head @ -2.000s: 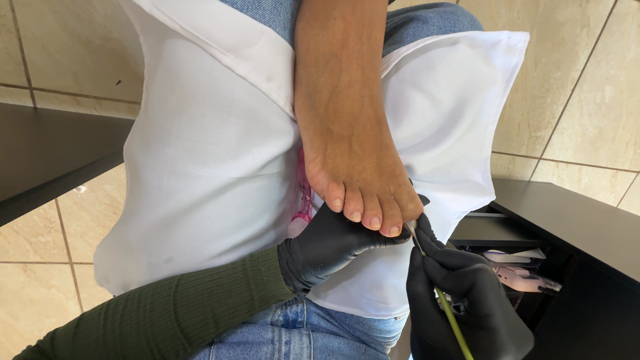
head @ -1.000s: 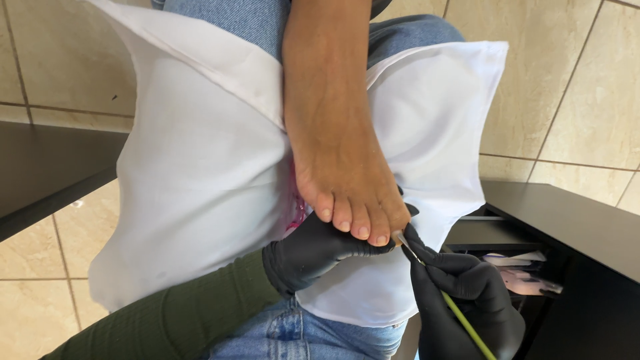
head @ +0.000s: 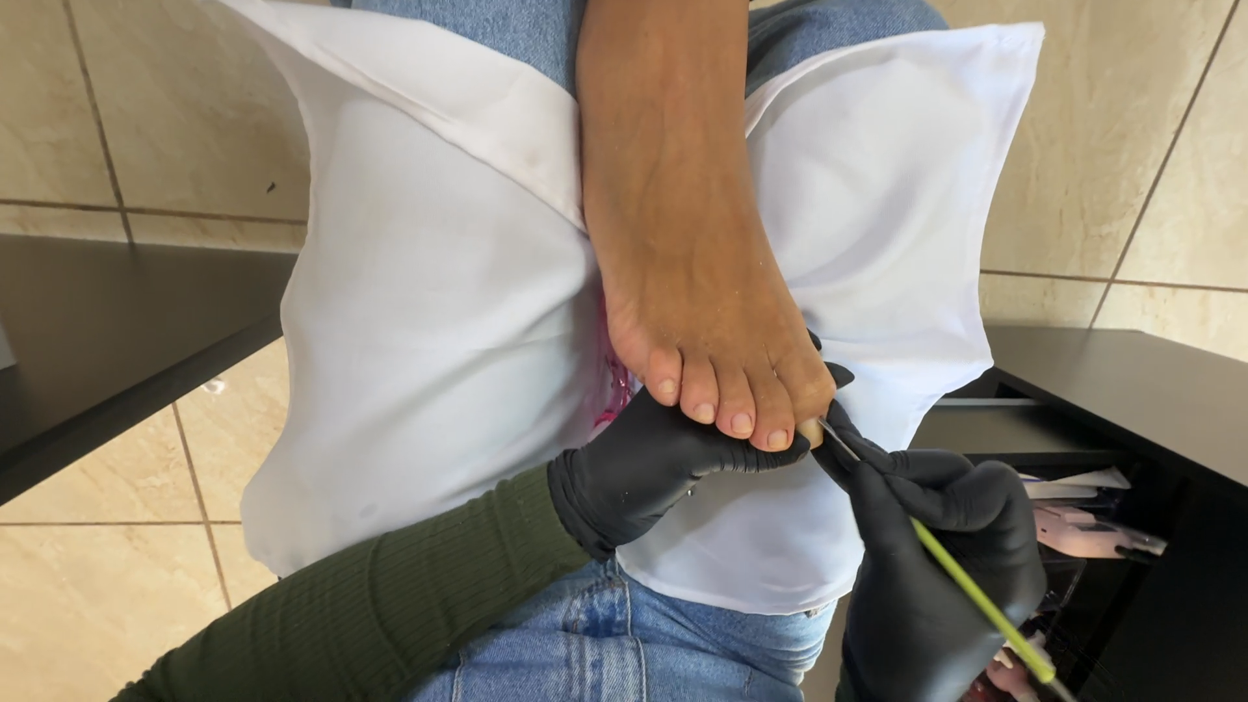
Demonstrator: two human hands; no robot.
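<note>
Another person's bare foot point(head: 678, 234) comes down from the top of the view, toes toward me, above a white cloth point(head: 439, 322) over my lap. My left hand point(head: 663, 458), in a black glove, grips the toes from below, with fingertips showing beyond the big toe. My right hand point(head: 926, 546), also gloved in black, holds a thin tool with a green handle point(head: 985, 604) like a pen. Its narrow metal end point(head: 840, 439) is at the edge of the big toenail point(head: 810, 429). Part of a pink item point(head: 614, 385) shows beneath the foot.
To the right stands a dark cabinet point(head: 1131, 380) with an open shelf, which holds a pink device point(head: 1087, 531) and other items. A dark panel point(head: 127, 312) juts in at the left. Beige floor tiles point(head: 1102, 146) lie beyond the cloth.
Both hands stay at the toes. The tool's metal end shows a thinner profile at the big toenail than one second ago, when a broader, lighter tip was seen there.
</note>
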